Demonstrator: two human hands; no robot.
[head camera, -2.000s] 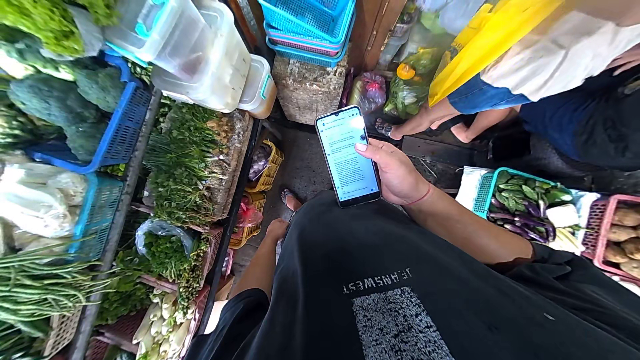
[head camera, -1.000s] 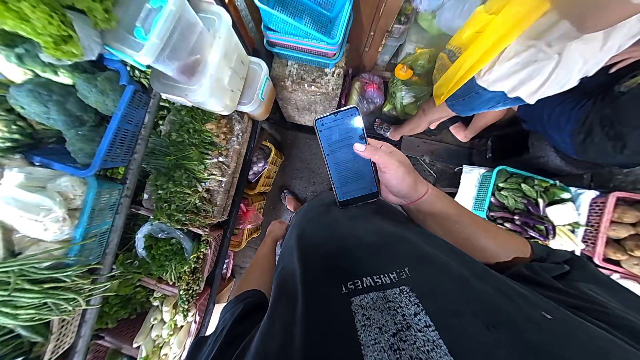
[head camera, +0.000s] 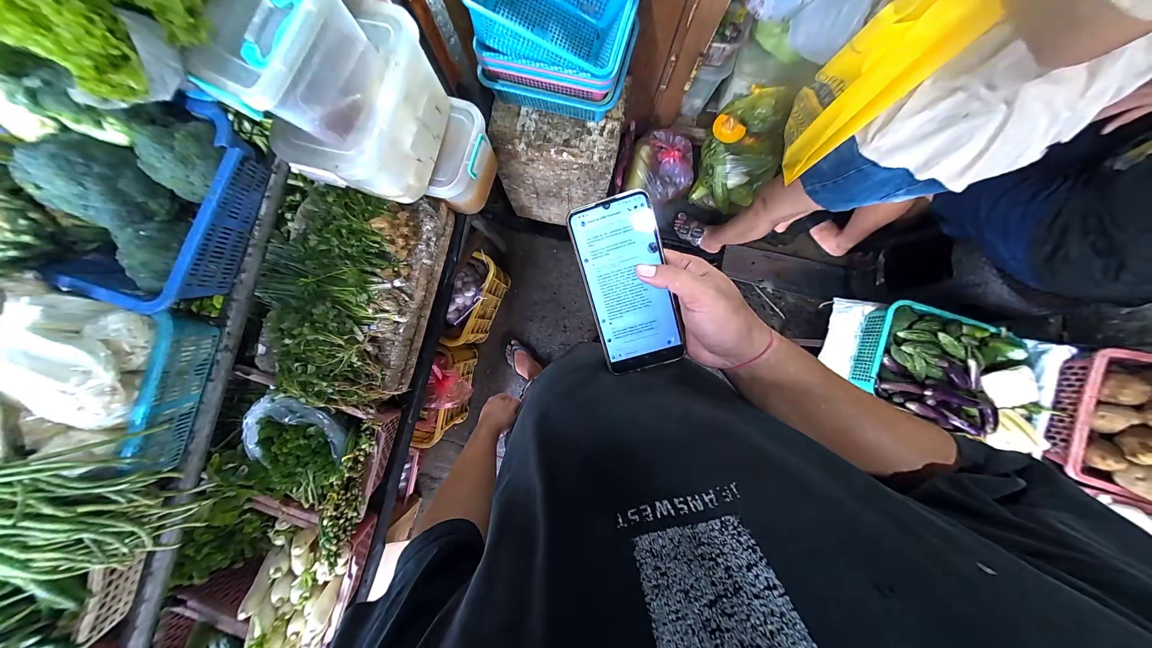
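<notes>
A smartphone (head camera: 627, 283) with a lit screen showing lines of text lies in my right hand (head camera: 715, 310), over the front of my black shirt. My right thumb rests at the screen's right edge, and the fingers behind the phone are hidden. A thin red string circles that wrist. My left arm hangs low at the lower left; what appears to be my left hand (head camera: 500, 414) is small, beside a sandalled foot (head camera: 522, 360). Its fingers are not clear, and nothing can be made out in it.
Left, a stall holds broccoli (head camera: 90, 193), long beans (head camera: 72, 522) and leafy herbs (head camera: 315, 297). Blue baskets (head camera: 558, 45) are stacked ahead. A person with a yellow bag (head camera: 882, 81) is at the upper right, above a basket of eggplants (head camera: 945, 378) and a pink basket of root vegetables (head camera: 1075, 405).
The phone's screen looked dimmer a second ago and is bright now. The person with the yellow bag has shifted slightly. My right hand keeps its hold on the phone.
</notes>
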